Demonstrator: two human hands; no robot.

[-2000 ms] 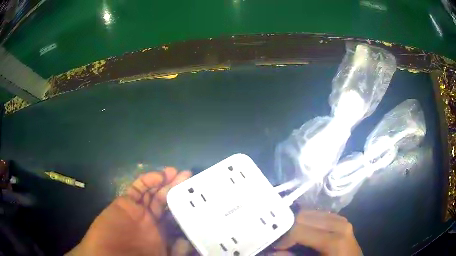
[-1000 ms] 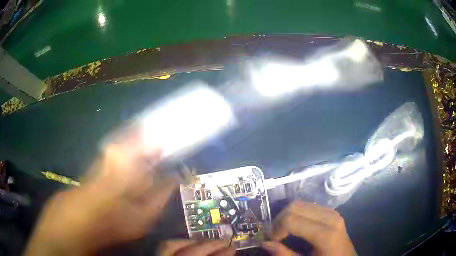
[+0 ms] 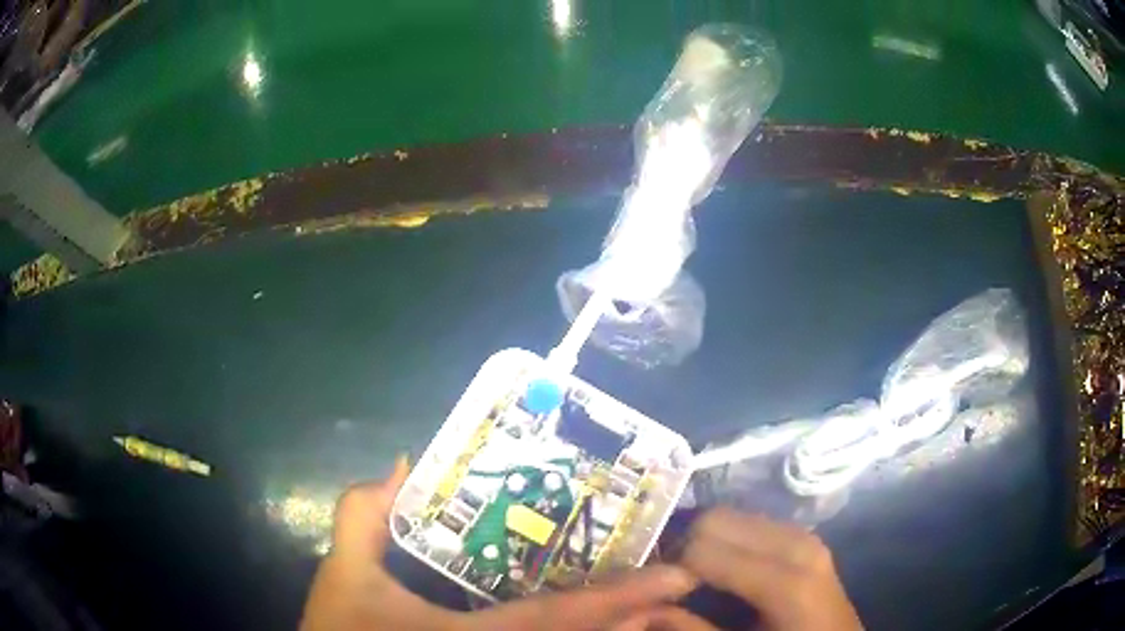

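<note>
A white power strip housing [image 3: 426, 493] lies open side up at the bottom centre, tilted. Inside are a green circuit board [image 3: 494, 524], a yellow block [image 3: 531, 525], wires and brass strips. A blue disc [image 3: 543, 394] sits near the cord entry. Its white power cord [image 3: 577, 335] runs up into a clear plastic bag [image 3: 672, 185]. My left hand [image 3: 383, 573] holds the housing's lower left side, with a finger or thumb along the bottom edge. My right hand [image 3: 765, 569] is blurred beside the lower right corner; its fingertips are partly hidden and its grip is unclear.
A second bagged, coiled cord [image 3: 882, 425] lies at right, its end passing beside the housing. A yellowish pen-like tool [image 3: 163, 456] lies at left. A worn brown rail [image 3: 494, 185] borders the green conveyor [image 3: 407, 74]. Heaped gold contacts [image 3: 1092, 370] are at the right edge.
Two seconds ago a housing showed its outlet face; one second ago my left hand moved a blurred white one above an open one. Now an open housing is held, and one bagged cord points across the rail.
</note>
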